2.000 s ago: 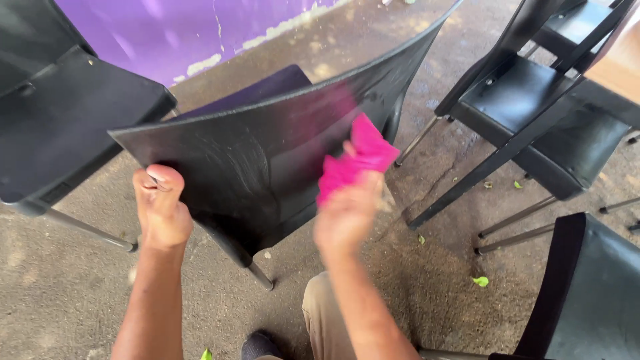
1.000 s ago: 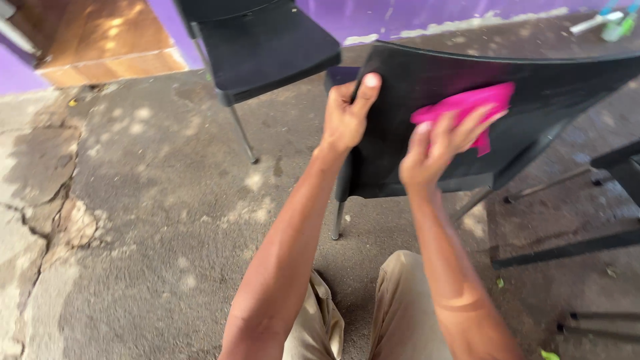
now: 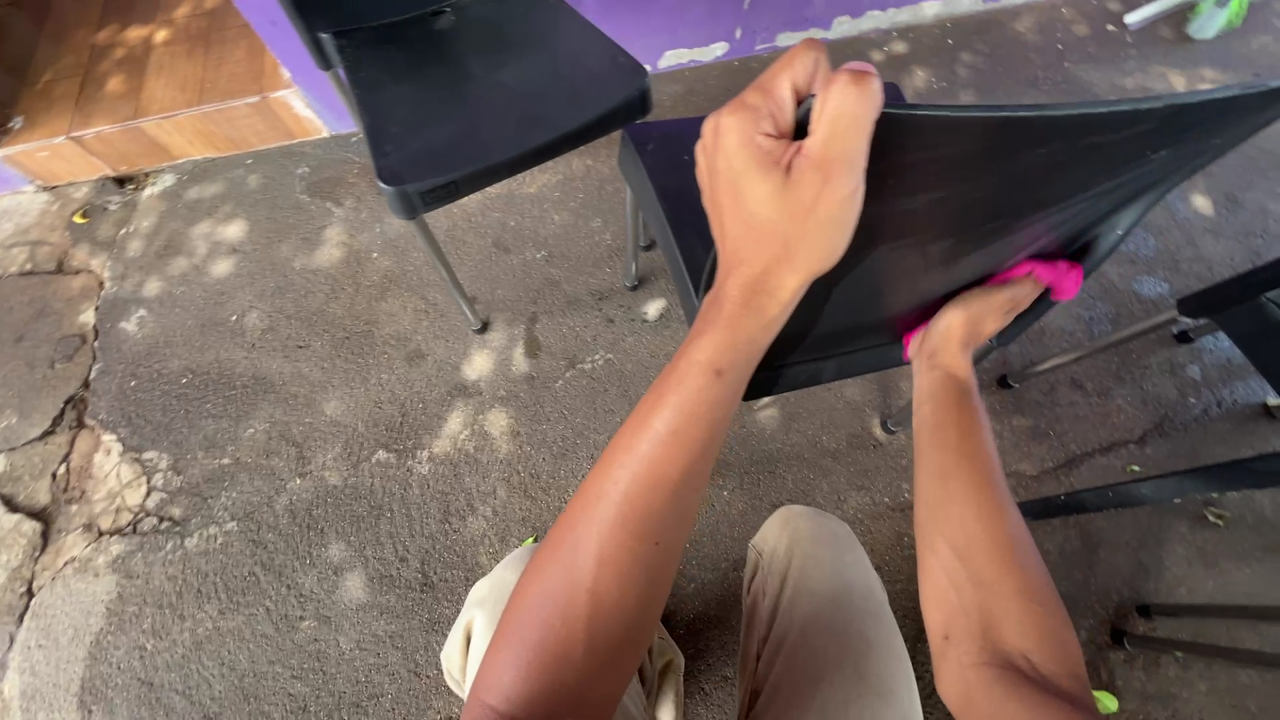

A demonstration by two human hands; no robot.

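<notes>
A black plastic chair stands before me, the rear face of its backrest (image 3: 960,210) turned toward me. My left hand (image 3: 790,165) is closed around the top left corner of that backrest. Low on the same face, near its lower right edge, my right hand (image 3: 975,318) presses a bright pink cloth (image 3: 1050,275) against the plastic. The cloth sticks out past the fingers, and the palm hides part of it. The chair's seat (image 3: 665,165) shows partly behind my left hand.
Another black chair (image 3: 490,90) stands at the upper left, by the purple wall (image 3: 760,25). A wood-look tiled step (image 3: 170,90) is in the corner. Black furniture legs (image 3: 1150,485) reach in from the right. Cracked concrete (image 3: 60,430) lies at far left.
My right hand has moved the pink cloth down the backrest to its lower edge. My left hand remains at the backrest's corner. The view has swung left since two seconds ago.
</notes>
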